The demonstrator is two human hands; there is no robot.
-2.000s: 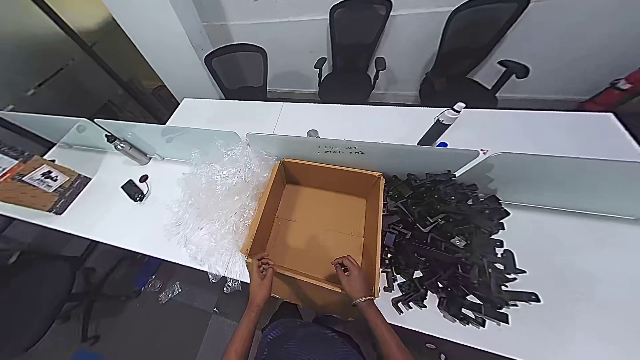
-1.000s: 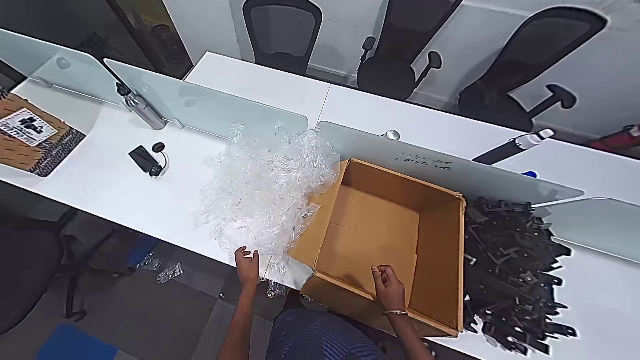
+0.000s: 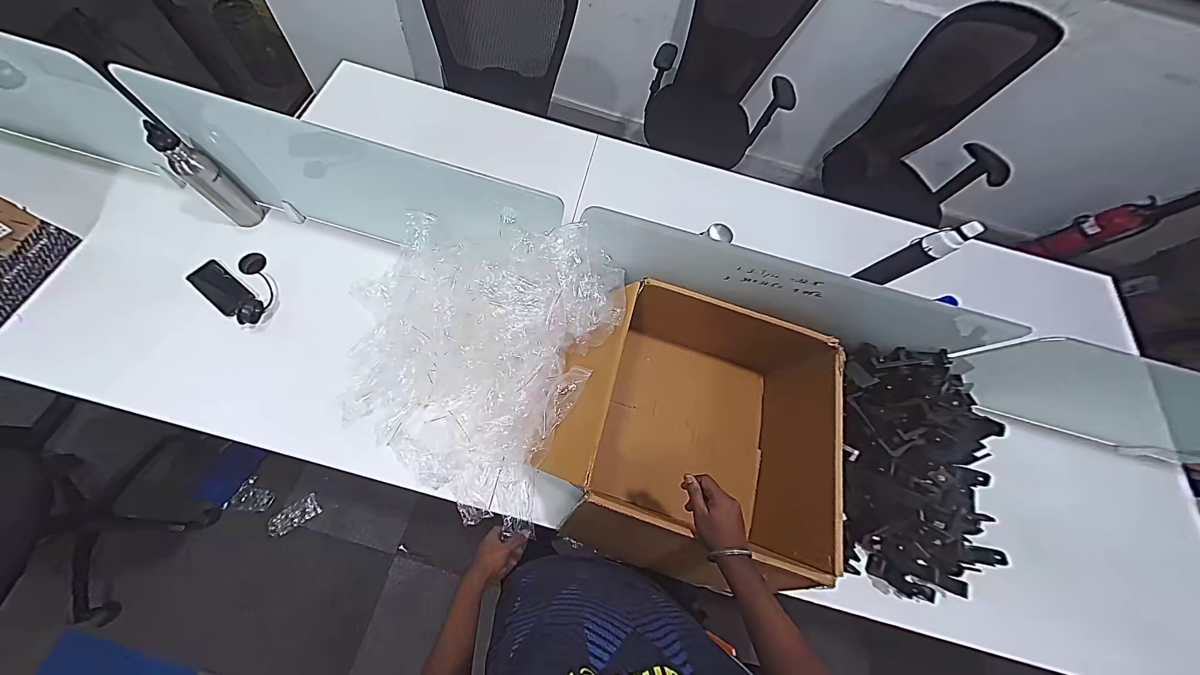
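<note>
An open cardboard box (image 3: 689, 422) with bare inner walls stands at the desk's front edge. My right hand (image 3: 714, 511), a bangle at its wrist, is over the box's near side with fingers curled; whether it holds anything is not visible. Low at the desk edge, my left hand (image 3: 499, 553) touches or is close to the bottom of a heap of clear plastic bags (image 3: 469, 347); its fingers are partly hidden. The heap lies left of the box and laps its left flap. Right of the box is a pile of black brackets or similar parts (image 3: 919, 469).
A glass divider (image 3: 347, 178) runs behind the box and bags. On the white desk (image 3: 309, 375) lie a small black device with a cable (image 3: 225, 289) and a steel bottle (image 3: 211, 183). Another dark bottle (image 3: 919, 253) lies beyond the divider. Plastic scraps (image 3: 294, 515) are on the floor.
My left hand has moved off the box's near edge, leftward and down to the lower end of the plastic heap. My right hand remains over the near side. The view has shifted left.
</note>
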